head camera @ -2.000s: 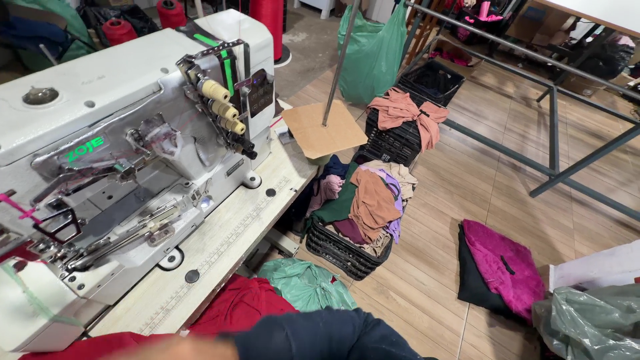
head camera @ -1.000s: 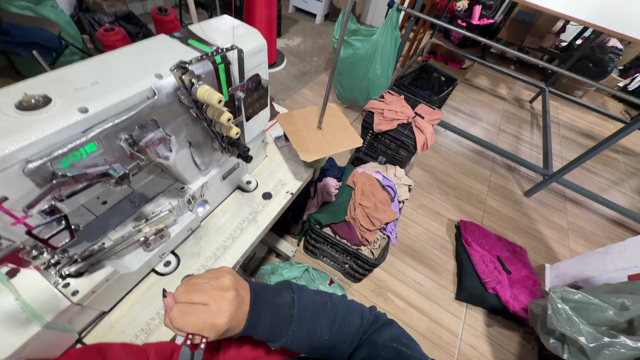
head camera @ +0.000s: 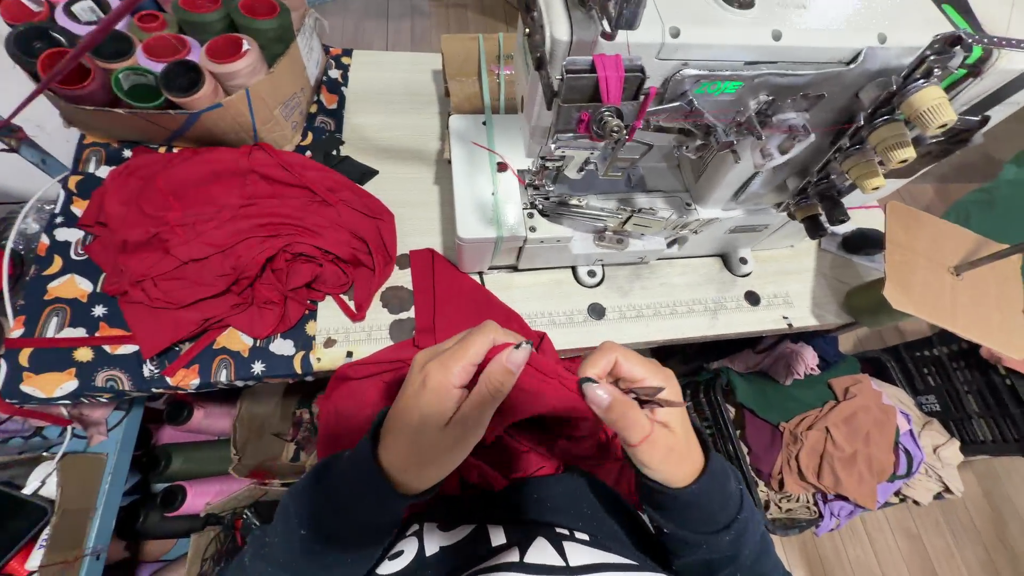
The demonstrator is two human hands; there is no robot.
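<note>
A red fabric garment [head camera: 512,392] lies over my lap, one pointed corner reaching onto the sewing table's edge. My left hand [head camera: 456,400] pinches the red fabric between thumb and fingers. To its right, my right hand [head camera: 640,408] holds thread snips [head camera: 652,396], blades partly hidden by the fingers, with thumb and forefinger at the fabric's edge. Behind the hands stands a white industrial sewing machine [head camera: 640,184], with a red thread near its needle area. A heap of red fabric [head camera: 240,240] rests at the left on a fox-print cloth [head camera: 56,352].
A cardboard box [head camera: 272,104] of thread cones stands at the back left. Below the table are more cones [head camera: 200,460] at left. A black crate [head camera: 712,416] of folded fabrics [head camera: 840,440] sits at lower right, beside a cardboard sheet [head camera: 944,264] on a rod.
The view has swung left and down. My left hand now shows at the red fabric. The hand holding the snips has moved from beside the table edge to the fabric over my lap.
</note>
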